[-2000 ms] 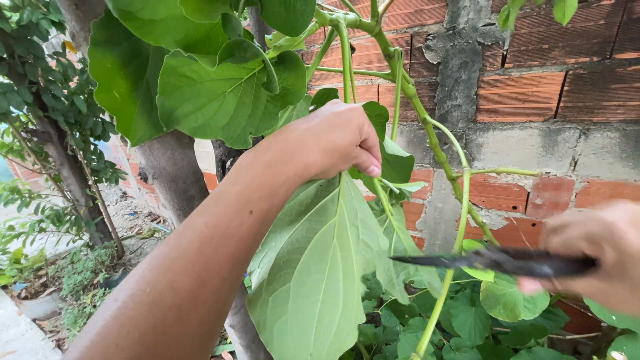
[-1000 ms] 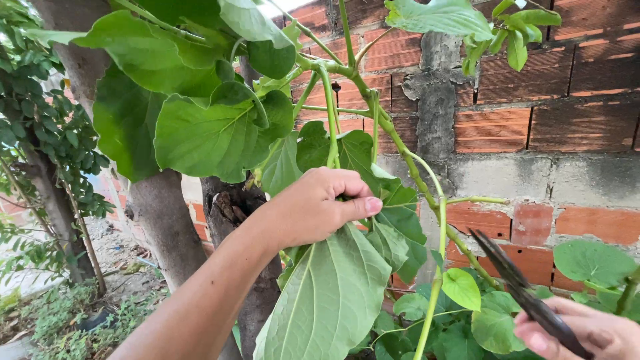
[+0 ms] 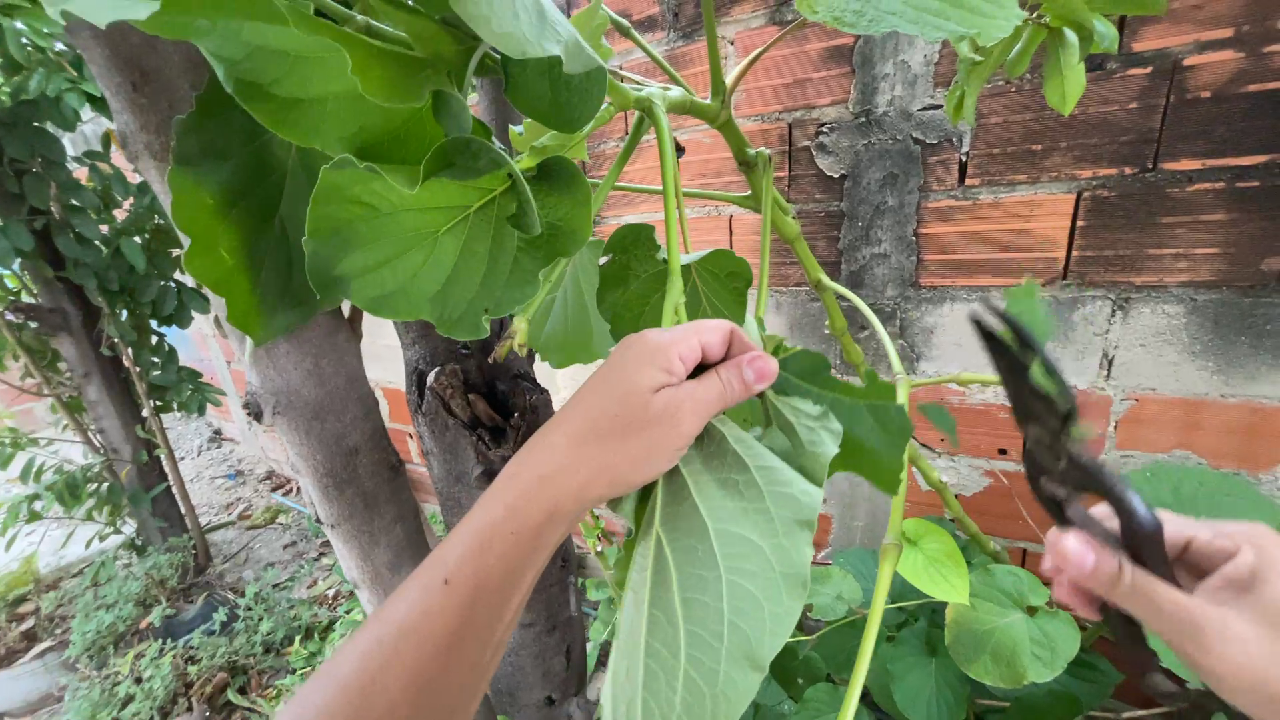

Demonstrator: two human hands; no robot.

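Observation:
In the middle of the head view my left hand (image 3: 665, 405) is closed round a leaf stalk, at the top of a large pale green leaf (image 3: 715, 570) that hangs below it. More green stalks (image 3: 668, 200) come down from a thick branch (image 3: 790, 225) above. At the right my right hand (image 3: 1170, 590) holds dark metal garden shears (image 3: 1060, 450), blurred, blades pointing up and left. Small green leaf bits show by the blades, which are apart from the branch. Broad leaves (image 3: 450, 240) hang to the upper left of my left hand.
A wall of hollow red bricks (image 3: 1000, 235) and mortar stands behind the plant. Two tree trunks (image 3: 320, 440) rise at the left, with a leafy shrub (image 3: 90, 230) farther left. Low round-leaved plants (image 3: 1010, 625) grow beneath the branch.
The shears have moved up, and their blades now point more steeply upward than in the earlier frames. My left hand keeps its hold at the leaf's top.

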